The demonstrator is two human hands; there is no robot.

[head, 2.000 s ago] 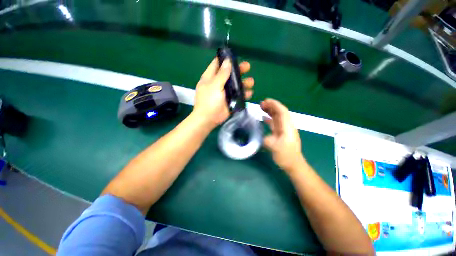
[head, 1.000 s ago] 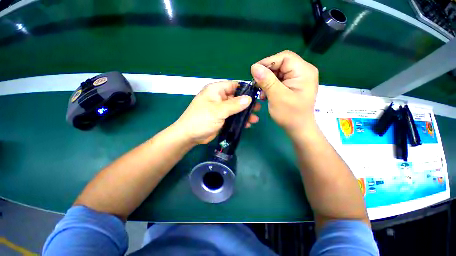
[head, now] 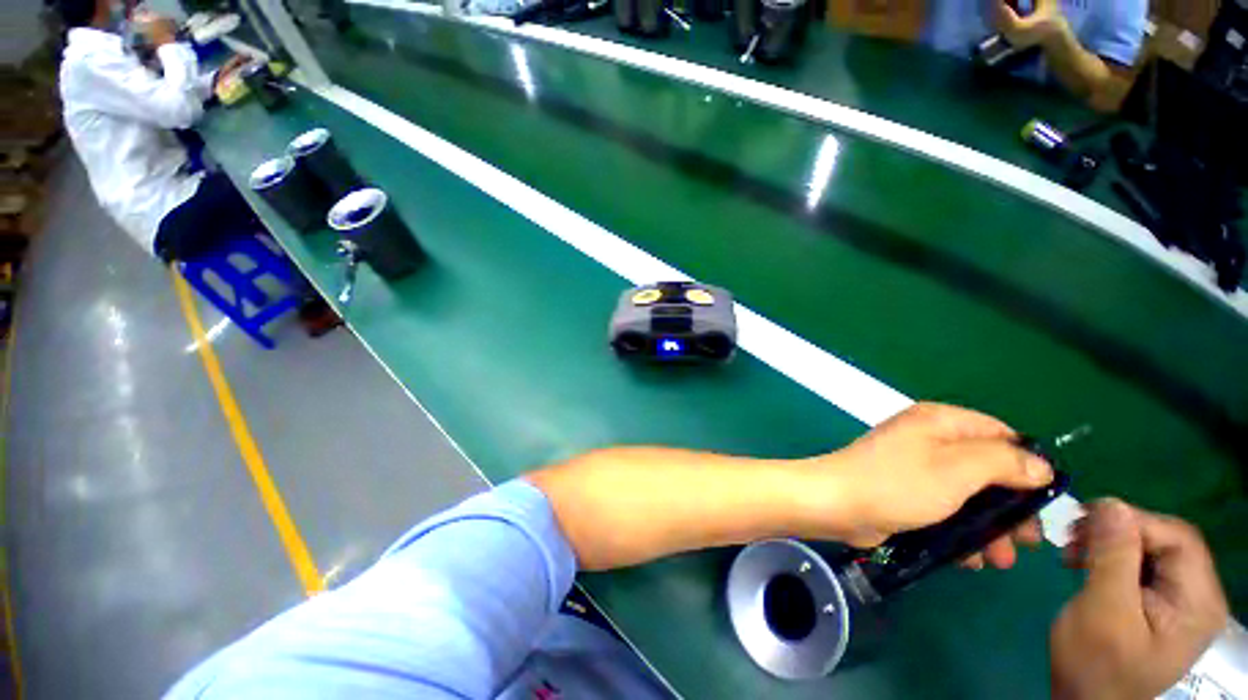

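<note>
A dryer head [head: 790, 610] with a silver ring face and black centre lies at the lower right, its face toward me. Its black handle [head: 944, 548] points up and right. My left hand [head: 944, 479] grips the handle near its far end, thumb on top. A small green patch and reddish wire show where handle meets head. Thin pale wire tips stick out past the handle end. My right hand [head: 1143, 595] is at the right beside that end, fingers closed by a small white piece [head: 1061, 520]; whether it pinches this piece is unclear.
A grey-black device [head: 672, 323] with a blue display stands on the green bench. Several waiting head units [head: 378, 233] stand at the upper left. A person [head: 130, 123] in white sits beyond, near a blue stool [head: 249, 283]. Another person's arm [head: 1081, 62] shows across the line.
The view has swung left, bringing the waiting heads and seated person in. The right hand has moved from the handle end to the white piece beside it. The left hand still holds the handle.
</note>
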